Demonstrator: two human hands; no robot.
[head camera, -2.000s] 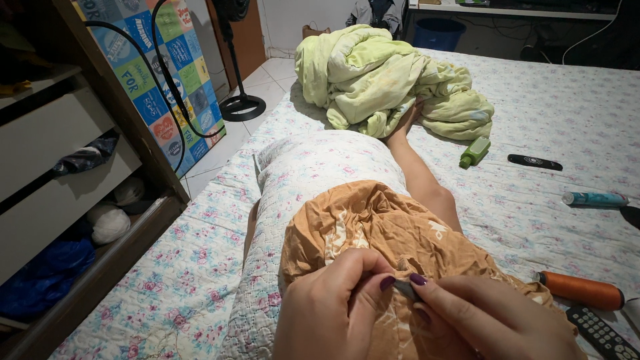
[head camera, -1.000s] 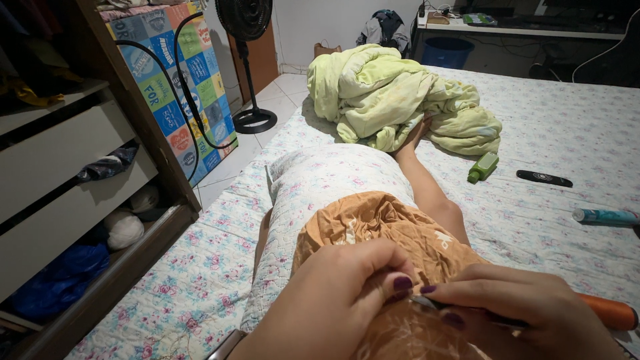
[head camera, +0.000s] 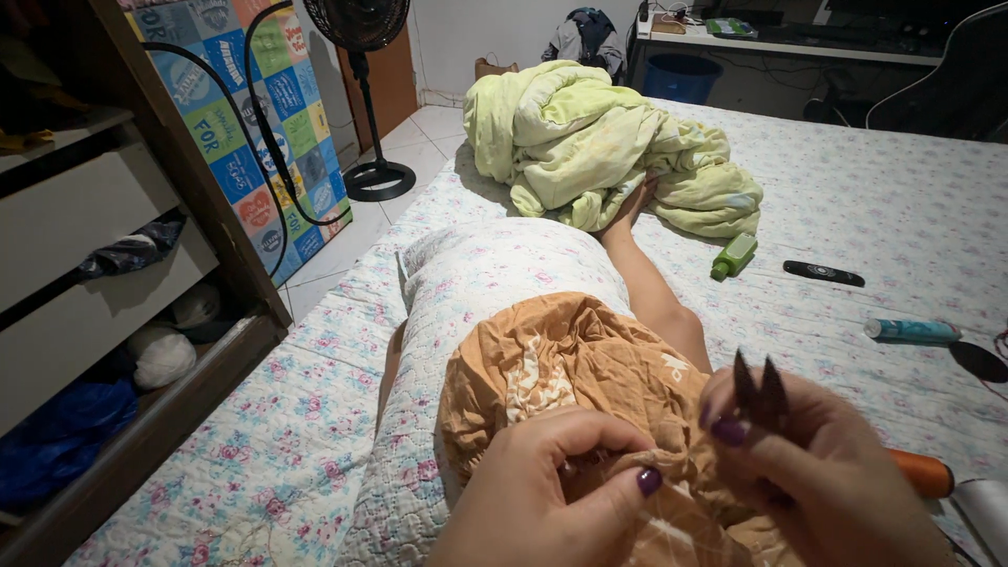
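An orange-brown cloth garment (head camera: 583, 346) with white markings lies bunched over a floral pillow (head camera: 504, 268) on my lap. My left hand (head camera: 559, 480) pinches an edge of this cloth between thumb and index finger, with loose pale threads below it. Just to the right, my right hand (head camera: 803, 457) is raised a little off the cloth and holds small dark thread snips (head camera: 760, 390), their two pointed blades upward and apart. Their lower part is hidden in the fingers.
On the floral bedspread (head camera: 795, 189) at right lie a green bottle (head camera: 735, 256), a black oblong object (head camera: 824, 273), a teal tube (head camera: 912, 331) and an orange thread spool (head camera: 921, 472). A light green blanket (head camera: 583, 142) is heaped beyond my leg. Partly open drawers (head camera: 102, 315) stand at left.
My right hand has lifted away from my left hand, and the snips' blades now show pointing up. My left hand still pinches the cloth.
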